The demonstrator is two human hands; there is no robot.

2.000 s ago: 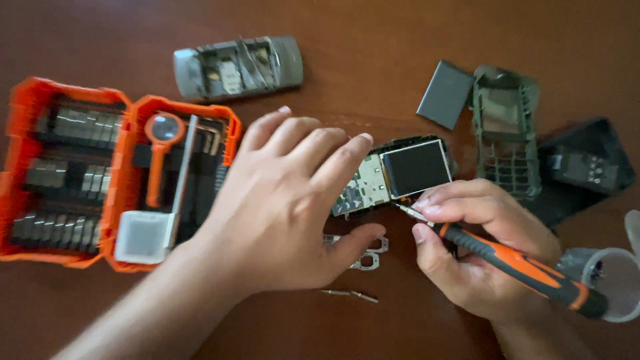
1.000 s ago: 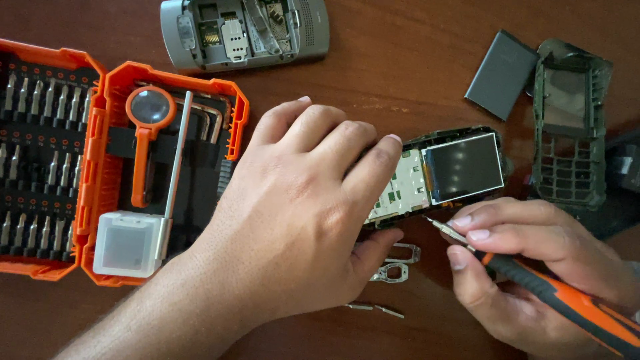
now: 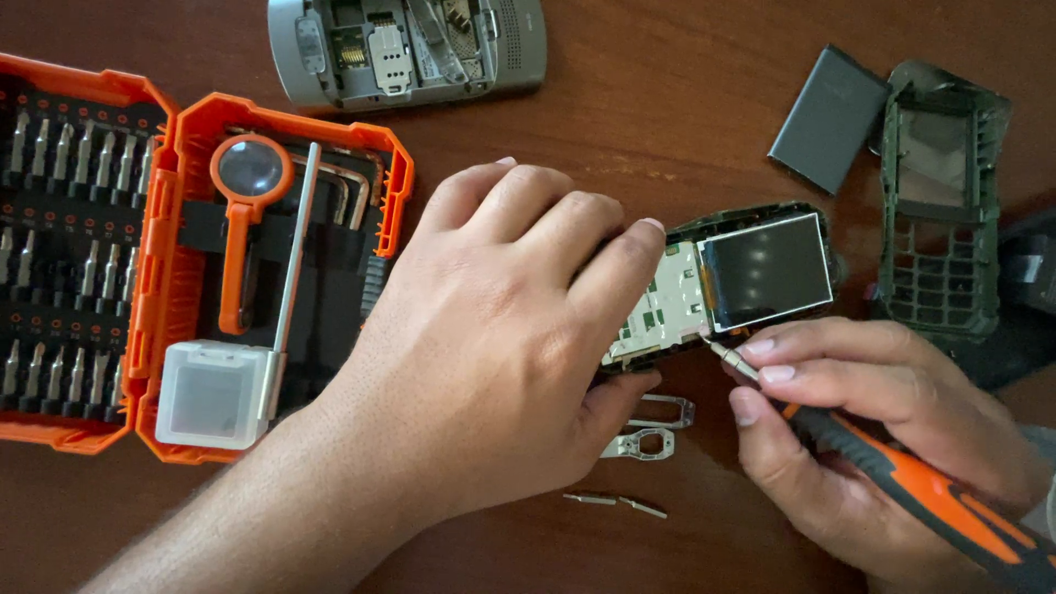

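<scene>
My left hand [image 3: 511,330] grips the lower part of an opened mobile phone [image 3: 660,309], which lies tilted on the wooden table; the hand hides its left end. The phone shows a metal shield plate and a display [image 3: 769,271]. In my right hand [image 3: 866,412] is an orange and black precision screwdriver [image 3: 924,487], held near its bit. Its tip touches or nearly touches the edge of the shield plate, just below the display's lower left corner. Loose metal frame pieces [image 3: 652,444] and two small screwdriver bits [image 3: 590,498] lie below the phone.
At left stands an open orange case [image 3: 157,272] of bits, with a magnifier [image 3: 239,239] and a clear plastic box [image 3: 213,396]. A second opened phone [image 3: 412,54] lies at the top. A battery [image 3: 829,120] and a green phone housing [image 3: 940,206] are at upper right.
The screwdriver tip has moved left onto or close to the phone's shield plate. My left hand keeps its hold. The view has shifted closer since the earliest frame.
</scene>
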